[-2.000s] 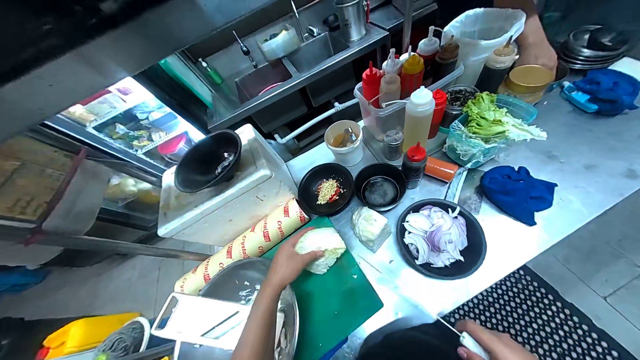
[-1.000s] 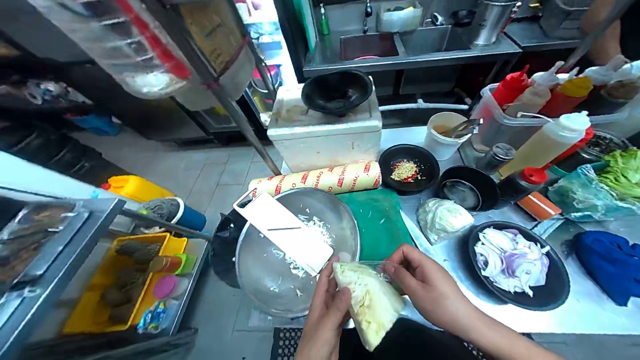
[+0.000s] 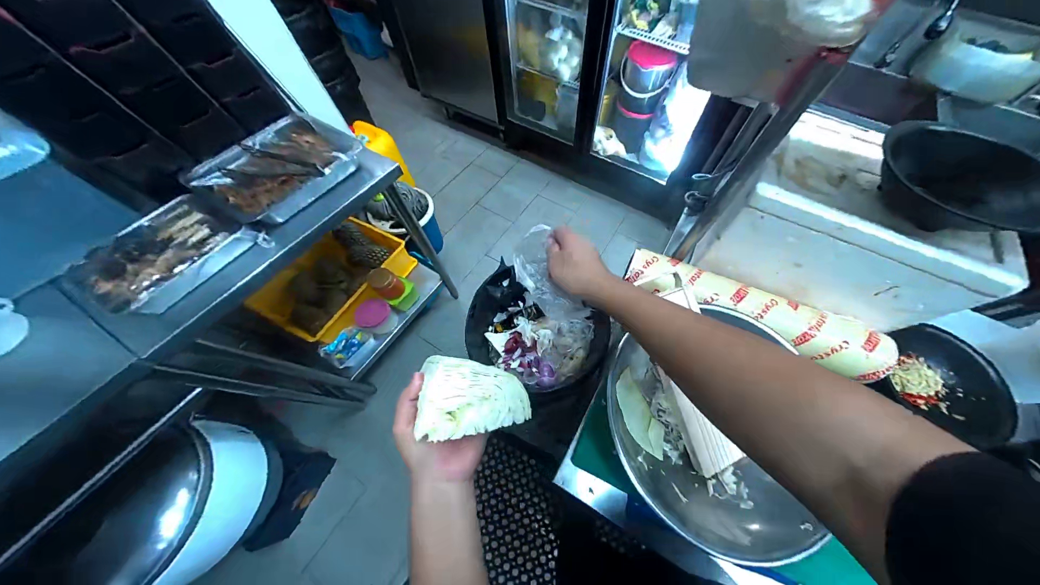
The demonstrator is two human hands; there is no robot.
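My left hand (image 3: 445, 455) holds a cut piece of cabbage (image 3: 471, 400) from below, its sliced face upward. My right hand (image 3: 575, 264) grips clear plastic wrap (image 3: 543, 272) over a black-lined bin (image 3: 600, 345) that contains red onion scraps, skins and plastic. Beneath my right forearm is a large metal bowl (image 3: 756, 536) with shredded cabbage, a loose leaf (image 3: 638, 413) and a white slicer (image 3: 705, 435). A printed roll of cling film (image 3: 772, 309) lies behind the bowl, and part of a green cutting board (image 3: 597, 443) shows under it.
At the left, a steel table (image 3: 195, 325) bears foil trays of food (image 3: 276, 166). A yellow crate (image 3: 325, 325) sits on its lower shelf. A black pan (image 3: 959, 183) rests on a white box (image 3: 861, 252); a small black dish with chopped garlic (image 3: 918, 378) stands at right.
The view has swung left. My right hand has left the cabbage and now holds plastic wrap over the bin, while the cabbage remains in my left hand. A leaf now lies in the bowl.
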